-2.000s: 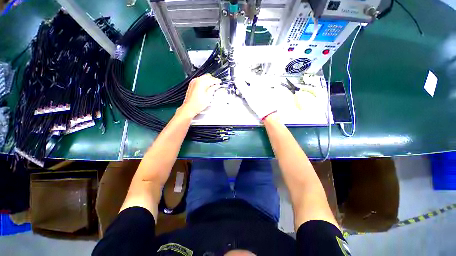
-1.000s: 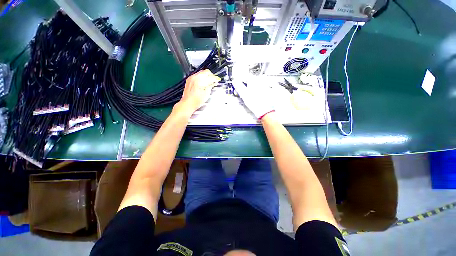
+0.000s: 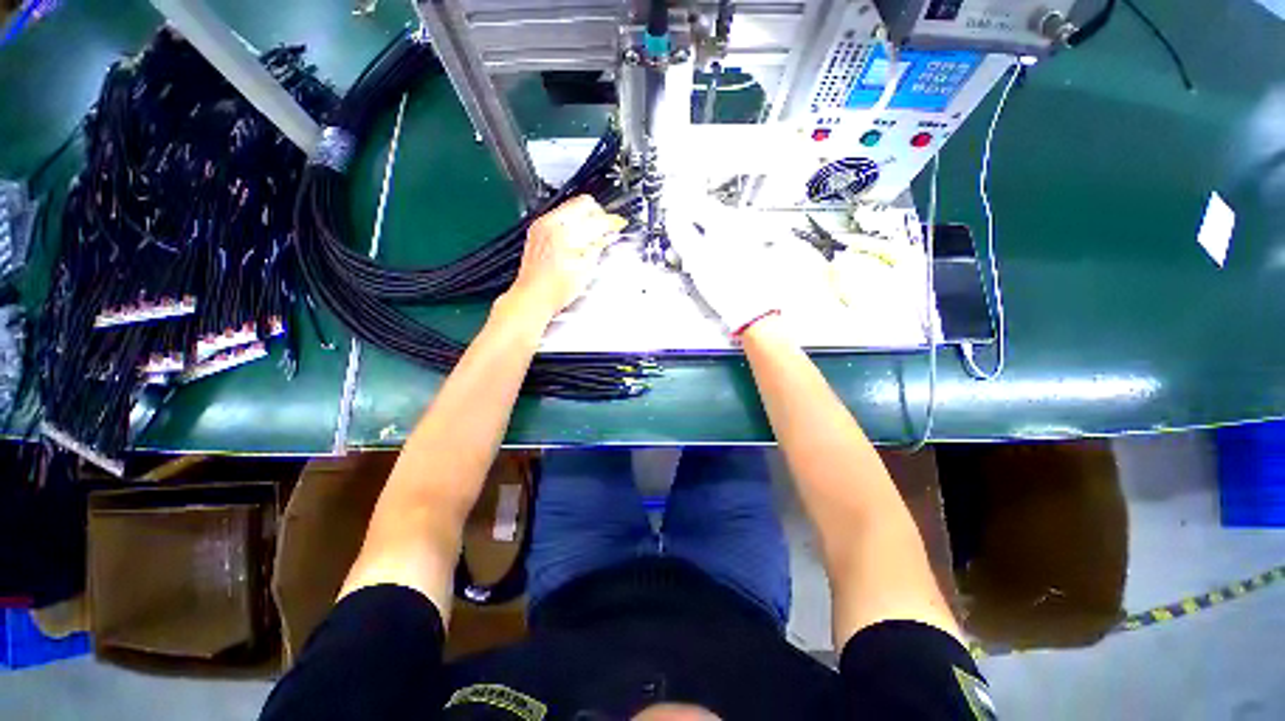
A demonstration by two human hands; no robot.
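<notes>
My left hand (image 3: 569, 256), bare, is at the left of the work point under the machine head (image 3: 654, 113), its fingers bent together near a black cable end. What it pinches is too small to tell surely. My right hand (image 3: 730, 268), in a white glove, is at the right of the same point, fingertips close to the small metal fixture (image 3: 654, 247). Glare and the fingers hide its grip. The black cable bundle (image 3: 423, 282) curves in from the left, its bright tips near the front edge of the white base plate (image 3: 620, 327).
A tangled black cable heap (image 3: 176, 211) lies at far left. The control unit (image 3: 867, 127) stands behind on the right. Pliers (image 3: 846, 247) lie right of my gloved hand. A flat black rectangle (image 3: 961, 289) with a white lead lies beside the plate.
The machine head's teal fitting sits slightly lower than a second ago. My right hand has shifted very slightly. My left hand stays in nearly the same place.
</notes>
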